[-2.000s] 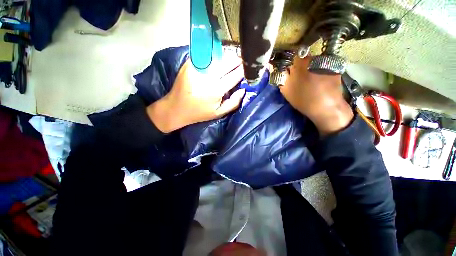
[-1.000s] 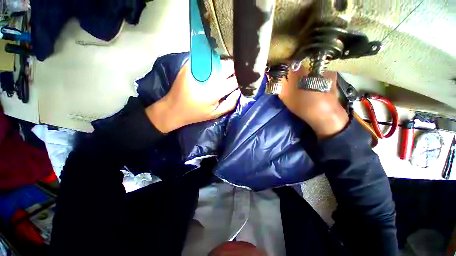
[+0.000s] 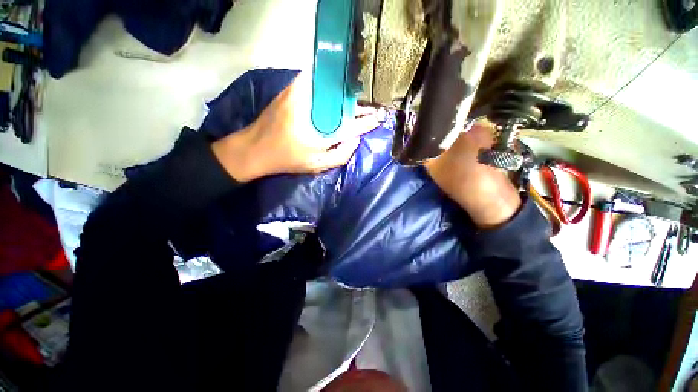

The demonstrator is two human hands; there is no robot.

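The shiny navy quilted panel [image 3: 390, 222] lies under the sewing machine head [image 3: 566, 46] and hangs toward my lap, its pale edge showing. My left hand [image 3: 287, 138] presses on the navy fabric left of the needle area, its fingertips near the needle and partly behind the teal lamp [image 3: 331, 76]. My right hand [image 3: 474, 178] is on the panel's right side, its fingers hidden behind the dark chipped guard [image 3: 444, 92] and the machine head. The needle and presser foot are mostly hidden behind the guard.
Scissors with red handles [image 3: 585, 195] lie right of the machine, beside a red-handled tool [image 3: 601, 228], a round clear case [image 3: 631, 240] and thin dark tweezers [image 3: 663, 256]. Navy cut pieces [image 3: 153, 23] and a small thin metal tool [image 3: 145, 55] lie on the left of the table [image 3: 92, 115].
The view has shifted and tilted, so the lamp, guard and machine head appear farther right. Both hands stay on the panel; my left hand's fingers lie straighter toward the needle.
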